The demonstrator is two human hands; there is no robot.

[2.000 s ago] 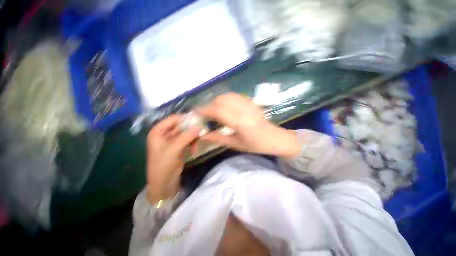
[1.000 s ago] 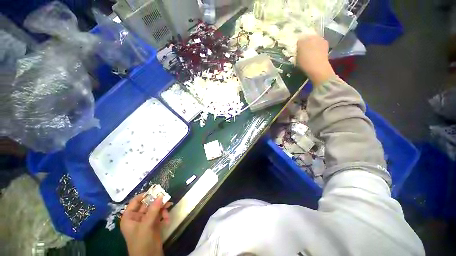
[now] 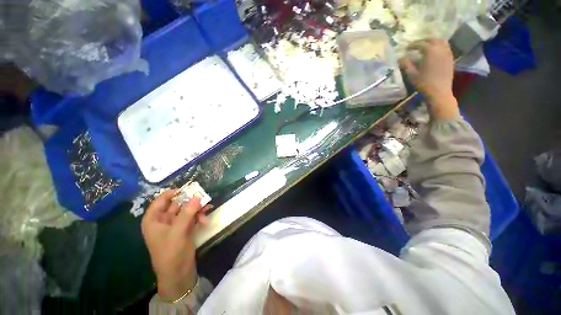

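Note:
My left hand point(image 3: 172, 237) holds a small white squarish housing point(image 3: 192, 194) in its fingertips, at the bench edge below the white tray. Small parts seem to show on its upper face, too small to tell. My right hand point(image 3: 432, 67) is at the upper right, by a heap of pale cream covers point(image 3: 424, 21). Its fingertips are curled around something small and pale, seemingly a cover point(image 3: 414, 56). Another white square housing point(image 3: 286, 145) lies on the green bench.
The white tray point(image 3: 187, 117) holds scattered tiny parts. A blue bin point(image 3: 61, 166) holds metal pins. A clear box point(image 3: 371, 67) stands near my right hand. White parts point(image 3: 302, 71) lie heaped beside it. A blue crate point(image 3: 504, 191) sits below my right forearm. A white strip point(image 3: 246, 206) lines the bench edge.
Two seconds ago both hands were together at the bench edge; my right hand has since moved to the cream heap. Its fingers now hold a pale piece. My left hand still holds the housing.

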